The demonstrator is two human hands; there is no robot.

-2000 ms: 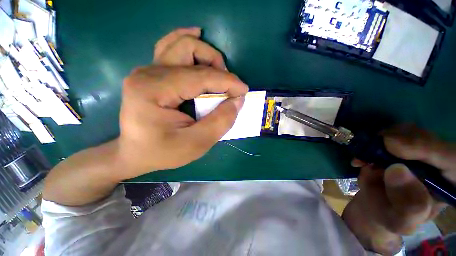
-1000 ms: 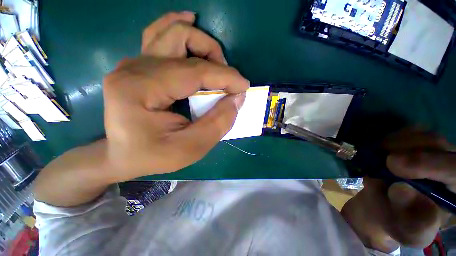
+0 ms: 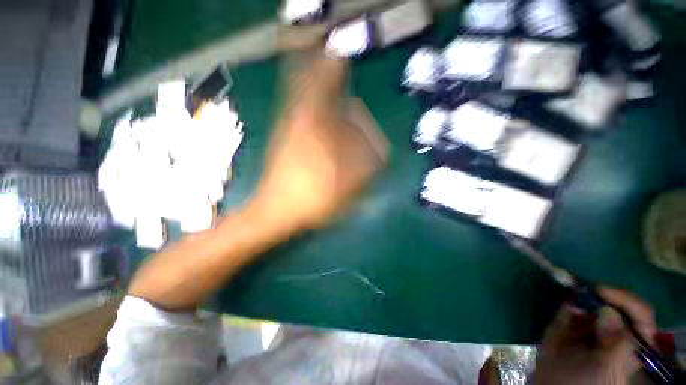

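Observation:
My left hand [image 3: 312,162] is strongly blurred over the middle of the green bench. A dull grey flat shape [image 3: 367,129] shows at its right side; I cannot tell what it is or whether the hand grips it. My right hand [image 3: 594,338] holds the black soldering iron [image 3: 560,277] at the lower right, its tip just below the nearest phone unit [image 3: 489,201]. More phone units [image 3: 541,66] lie in rows at the upper right, with white and silver-white halves. A thin solder wire [image 3: 338,272] lies loose near the front edge.
A pile of white LCD modules [image 3: 177,162] lies at the left. A pale rail [image 3: 203,68] crosses the far side, with a phone unit [image 3: 402,21] by it. A tan round thing [image 3: 668,231] is at the right edge. A small reel [image 3: 89,267] is at far left.
The view has shifted, showing more phones and the rail. My left hand has left the front working spot and moved farther out. The phone and LCD no longer lie under the iron tip.

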